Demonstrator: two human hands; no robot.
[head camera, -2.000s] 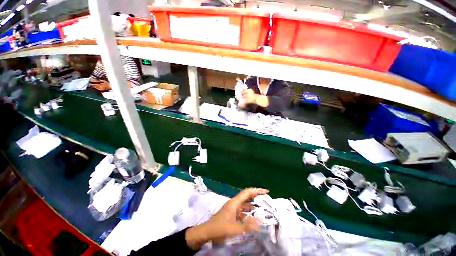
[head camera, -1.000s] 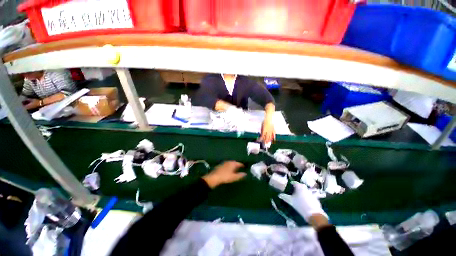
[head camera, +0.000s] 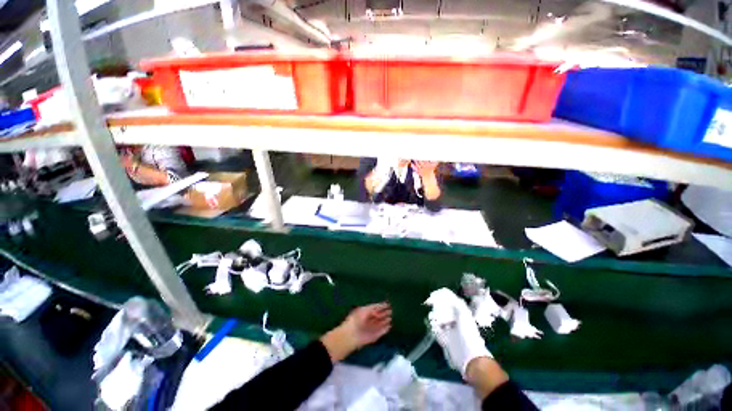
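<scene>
White corded power adapters (head camera: 526, 323) lie in a cluster on the green conveyor, right of my hands. Another cluster (head camera: 255, 277) lies on the belt to the left. My left hand (head camera: 369, 323), bare, is above the belt's near edge with fingers loosely curled and nothing visible in it. My right hand (head camera: 456, 331), in a white glove, is over the belt at the left end of the right cluster. White shapes at its fingertips blend with the glove, so its grip is unclear. A white and clear heap (head camera: 385, 389) lies at the near edge, partly cut off.
A white post (head camera: 128, 185) and wood-edged shelf (head camera: 401, 136) stand ahead, with red bins (head camera: 457, 88) and a blue bin (head camera: 642, 108) above. A bagged bundle (head camera: 132, 345) and blue stick (head camera: 215, 339) lie left. A person (head camera: 399, 183) sits opposite.
The view has tilted up and shifted. The right cluster has lost several adapters from its left side. My right hand has moved left; my left hand is nearer the near edge. The person opposite has withdrawn their arm.
</scene>
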